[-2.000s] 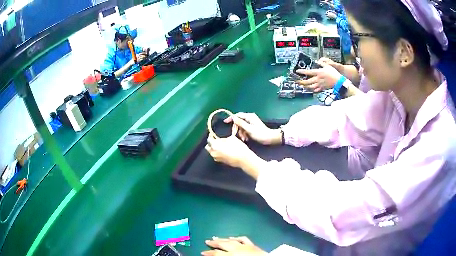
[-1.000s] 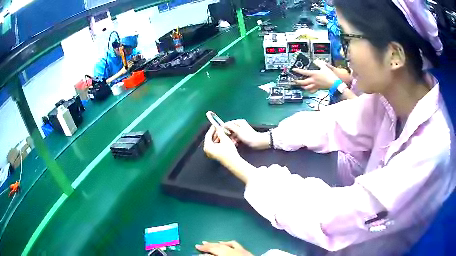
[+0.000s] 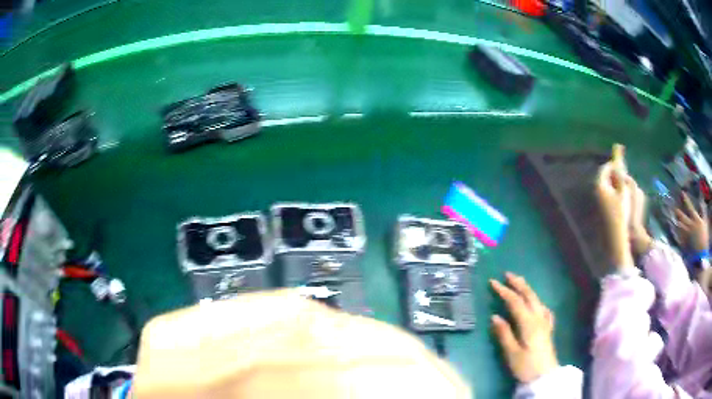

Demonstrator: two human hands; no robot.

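Observation:
Three camera units stand in a row on the green bench mat: left (image 3: 224,241), middle (image 3: 318,227) and right (image 3: 437,273). Each has a black front window with a lens ring and a grey lower section. A dark lead leaves the right unit's lower edge. A blue, white and magenta card (image 3: 475,214) lies at that unit's upper right. My right hand (image 3: 527,327) rests on the mat right of this unit, fingers apart and empty. A large blurred tan shape covers the bottom centre and hides the units' lower parts; I cannot tell whether it is my left hand.
Dark block stacks stand behind (image 3: 211,117) and at far left (image 3: 58,117). Another dark block (image 3: 502,68) is at the back. Power supplies (image 3: 39,288) with red leads stand left. A neighbour's hands (image 3: 621,195) are over a black tray (image 3: 562,203) at right.
The view has swung down and left, bringing the three units and the power supplies at left into view. The neighbour and tray now appear at the right edge. My right hand's fingers look more spread.

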